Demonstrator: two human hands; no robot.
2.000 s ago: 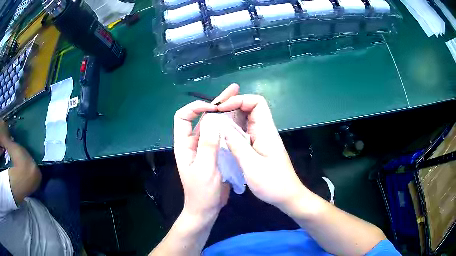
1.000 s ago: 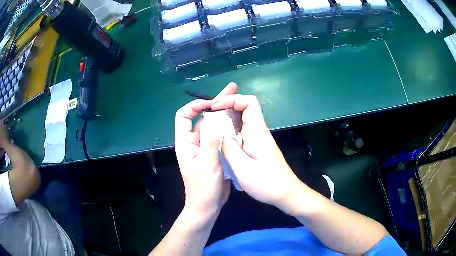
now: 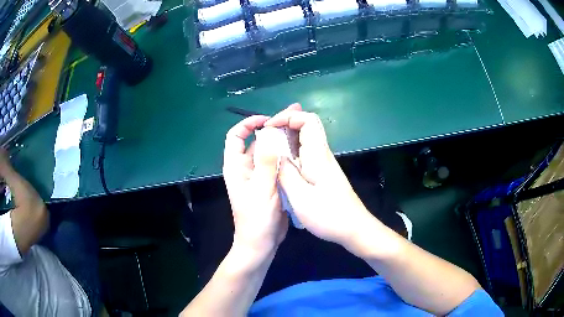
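My left hand (image 3: 250, 179) and my right hand (image 3: 318, 179) are cupped together at the bench's front edge, above the lap. Between them they hold a small device housing (image 3: 290, 141), mostly hidden by the fingers. A pale wiping cloth (image 3: 294, 220) shows below, between the palms. A thin black stick (image 3: 240, 111) lies on the green bench just beyond my fingertips; its near end is hidden by the hand.
A clear tray (image 3: 260, 62) of white units stands at the back. A heat gun (image 3: 111, 43) with its corded handle (image 3: 107, 111) is at left, beside a creased paper strip (image 3: 69, 148). A person's arm (image 3: 25, 198) is at far left. White sheets (image 3: 522, 17) lie at far right.
Both hands have shifted slightly, and the fingers have moved around the housing. Less of the cloth hangs out below. More of the black stick shows.
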